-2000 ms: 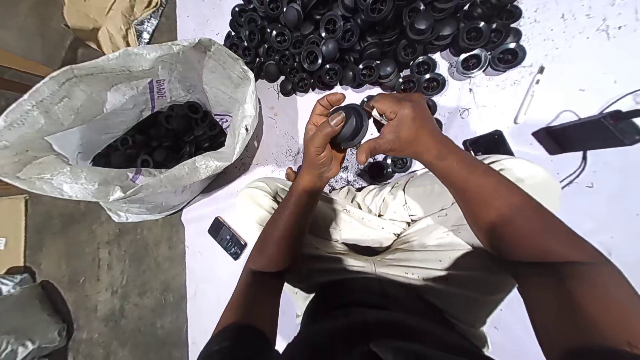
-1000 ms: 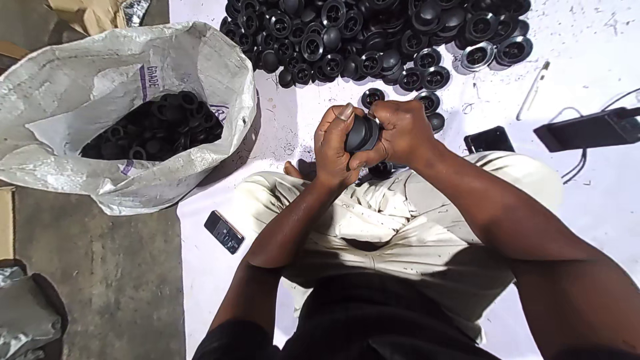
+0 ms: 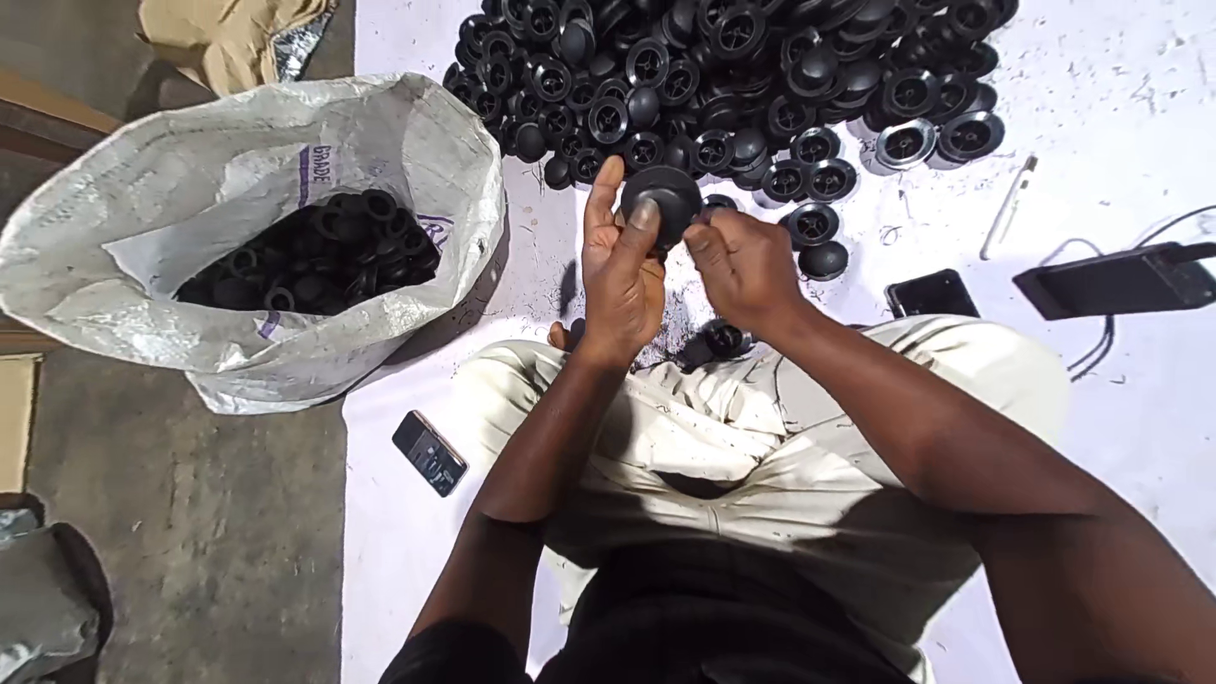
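A round black molded part (image 3: 662,195) rests in my left hand (image 3: 622,275), with the thumb pressed on its face and a finger raised behind it. My right hand (image 3: 746,266) is curled at the part's right edge; whatever lies between its fingers is too hidden to name. Beyond both hands spreads a large pile of similar black round parts (image 3: 646,62), some domed, some showing a spoked inside. A few more of them (image 3: 814,223) lie just right of my right hand, and others (image 3: 724,337) sit close to my lap.
At the left stands an open woven sack (image 3: 285,351) with black parts (image 3: 318,252) inside. A phone (image 3: 430,453) lies on the white sheet (image 3: 380,589). To the right are a white pen-like tool (image 3: 1009,207), a dark phone-like device (image 3: 933,294) and a black device with cables (image 3: 1116,280).
The hands were closed together around the black part a second ago. Now the left hand has opened up around it, showing its face, and the right hand is at its edge.
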